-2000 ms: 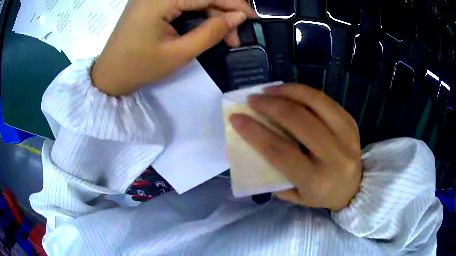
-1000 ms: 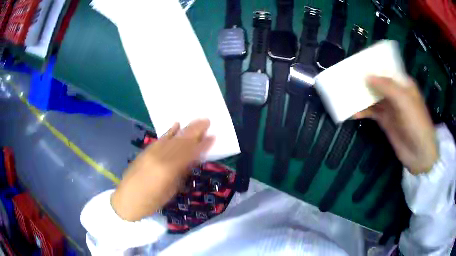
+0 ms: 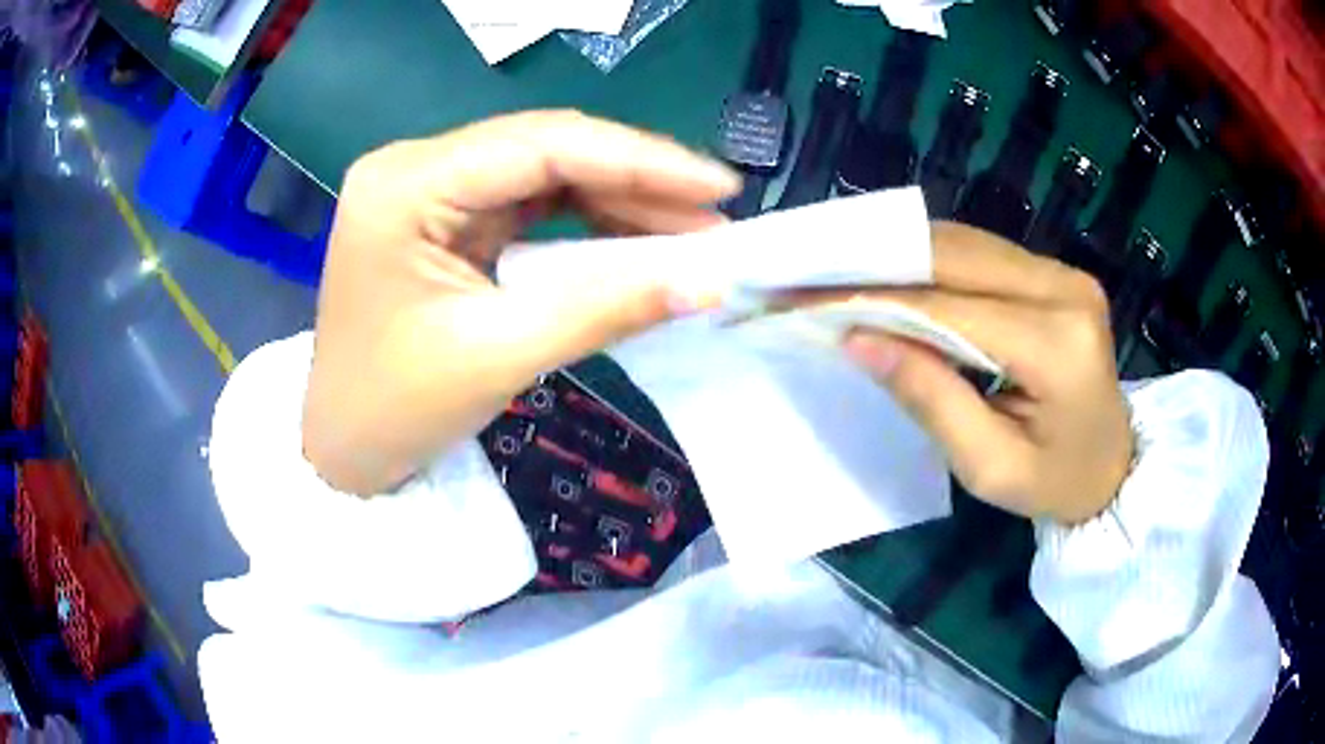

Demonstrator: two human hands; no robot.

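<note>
My left hand (image 3: 480, 291) holds one end of a white paper strip (image 3: 799, 451) between thumb and fingers. The strip bends over near the fingertips and one part hangs down in front of my smock. My right hand (image 3: 1003, 364) holds the other side of the folded paper and a thin cream-edged card (image 3: 930, 327). A smartwatch with a grey lettered film (image 3: 754, 130) lies behind my left fingertips. Other watch faces are largely hidden by the hands and paper.
Several dark watch straps with metal buckles lie on the green mat (image 3: 378, 73). Loose papers (image 3: 501, 26) and crinkled clear plastic (image 3: 618, 41) lie at the back. Black pieces on red (image 3: 581, 487) sit below the bench edge. A red tray (image 3: 1235, 87) is at the far right.
The hands have come together over the watches. The paper strip was lying long and flat and is now lifted and folded between both hands. The view has shifted.
</note>
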